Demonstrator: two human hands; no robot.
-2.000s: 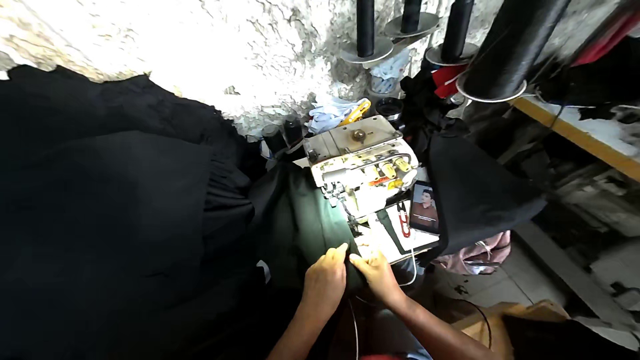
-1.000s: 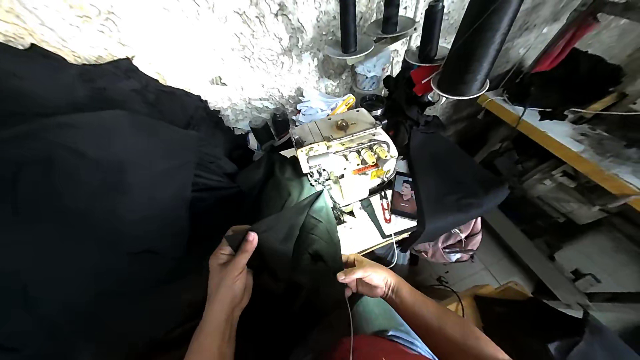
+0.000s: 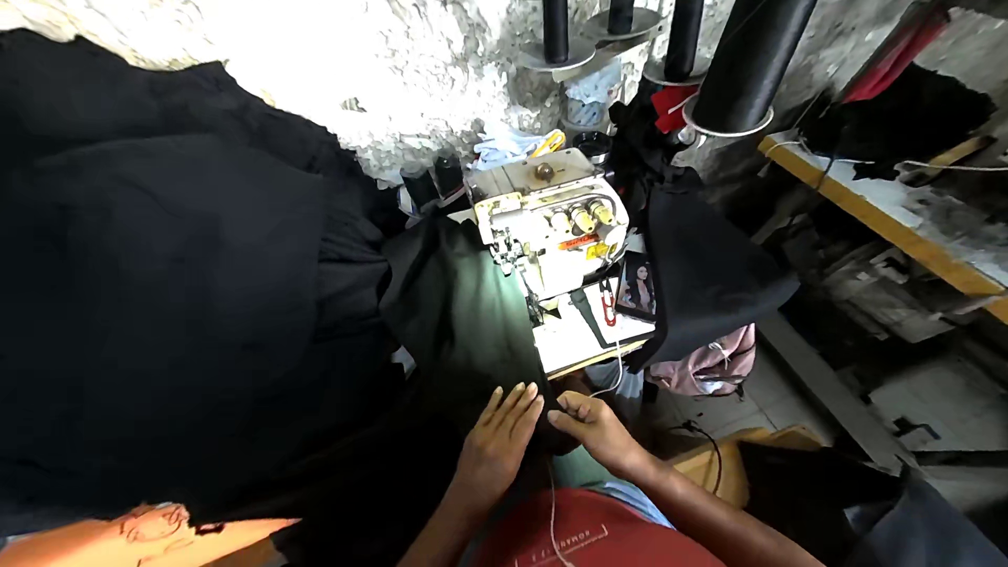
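A white overlock sewing machine (image 3: 551, 220) stands on a small table, its lamp lighting black fabric (image 3: 472, 315) that lies along its left side at the presser foot. My left hand (image 3: 504, 433) rests on this fabric near its right edge, fingers extended and apart, palm down. Just to its right, my right hand (image 3: 591, 425) has its fingers curled and pinches the fabric's edge. Red-handled thread snips (image 3: 607, 302) and a phone (image 3: 637, 287) with a lit screen lie on the table right of the machine.
A large heap of black cloth (image 3: 157, 276) fills the left side. Black thread cones (image 3: 748, 63) stand above, behind the machine. More black cloth (image 3: 709, 260) hangs at the table's right. A yellow-edged shelf (image 3: 882, 220) is at right. A white cord (image 3: 619, 370) hangs near my right hand.
My left hand has moved right and let go of the raised fabric corner it held one second ago; the fabric now lies flatter. My right hand stays at the fabric's edge.
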